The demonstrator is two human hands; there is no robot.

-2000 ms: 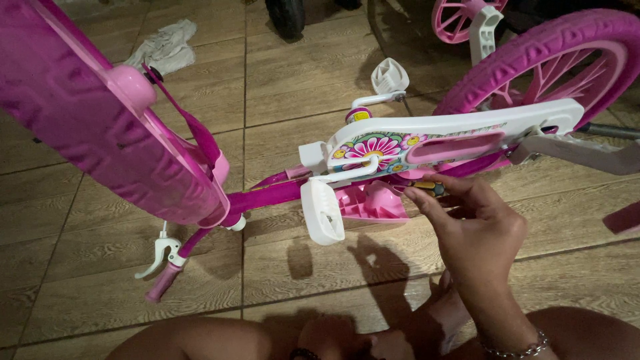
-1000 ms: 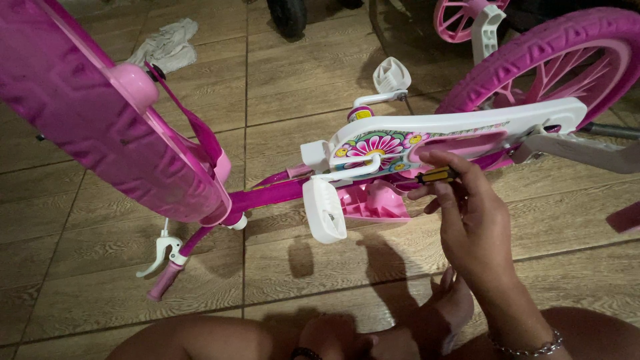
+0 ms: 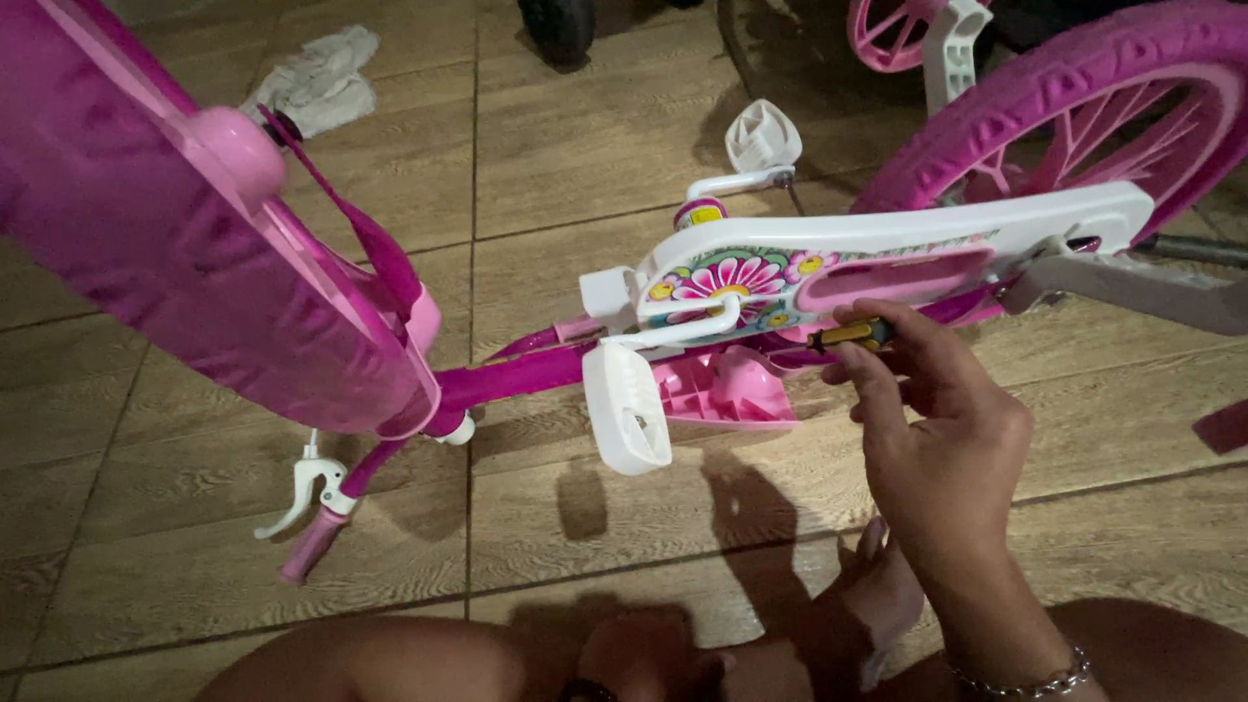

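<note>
My right hand (image 3: pixel 936 409) holds a small screwdriver by its yellow and black handle (image 3: pixel 850 334), between thumb and fingers. Its tip points left toward the magenta frame tube (image 3: pixel 517 375) of an upside-down child's bicycle, just below the white chain guard (image 3: pixel 877 234) with flower decoration. A white pedal (image 3: pixel 626 408) on a white crank stands left of the hand, and a second white pedal (image 3: pixel 763 136) is on the far side. A pink plastic part with ribs (image 3: pixel 726 390) lies under the tube. My left hand is not visible.
The large magenta front wheel (image 3: pixel 195 234) fills the left. A spoked rear wheel (image 3: pixel 1063 117) is at upper right, near a grey metal bracket (image 3: pixel 1150 288). A brake lever (image 3: pixel 307 492) and pink grip (image 3: pixel 314 546) are at lower left. A crumpled cloth (image 3: pixel 327 78) lies on the tiled floor.
Two seconds ago my right hand was at the frame tube below the chain guard; it has since shifted slightly, and the screwdriver's handle shows more plainly. The bicycle has stayed in place.
</note>
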